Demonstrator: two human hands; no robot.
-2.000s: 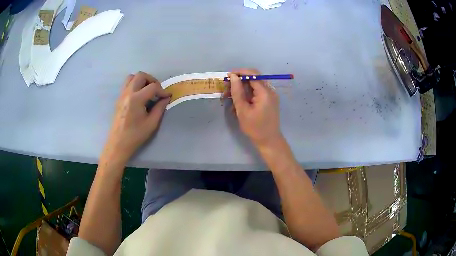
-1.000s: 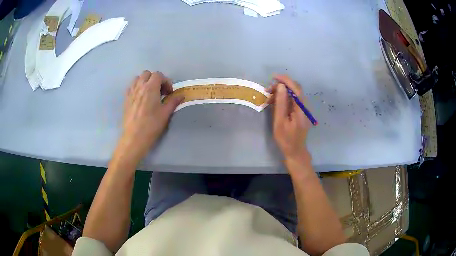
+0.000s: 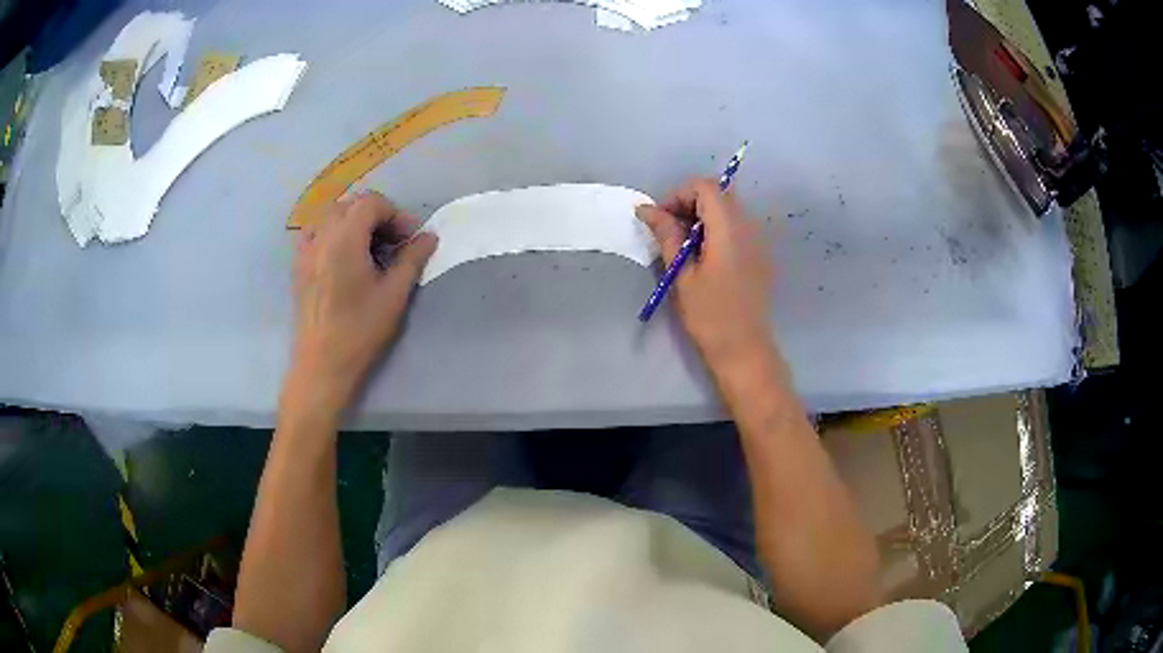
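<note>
A curved white collar piece (image 3: 536,222) lies in front of me, arching away from me, with no card on it. My left hand (image 3: 355,283) holds its left end between thumb and fingers. My right hand (image 3: 714,271) holds its right end with thumb and finger, and also has the blue-purple patterned pencil (image 3: 658,296) between its fingers, slanting across the hand. The tan-brown curved marking template (image 3: 395,138) lies alone on the table, beyond my left hand, its lower end close to the fingers. Any pencil marks on the white piece cannot be made out.
A loose pile of white collar pieces (image 3: 191,140) lies at the far left, with small brown pattern cards (image 3: 110,125) on it. A white stack (image 3: 619,13) is at the far edge. The iron (image 3: 1001,109) stands at the right. The table's front edge (image 3: 536,418) is near my body.
The template has come off the white piece and now lies to the upper left. My right hand has moved onto the piece's right end, and the pencil has swung to a new slant.
</note>
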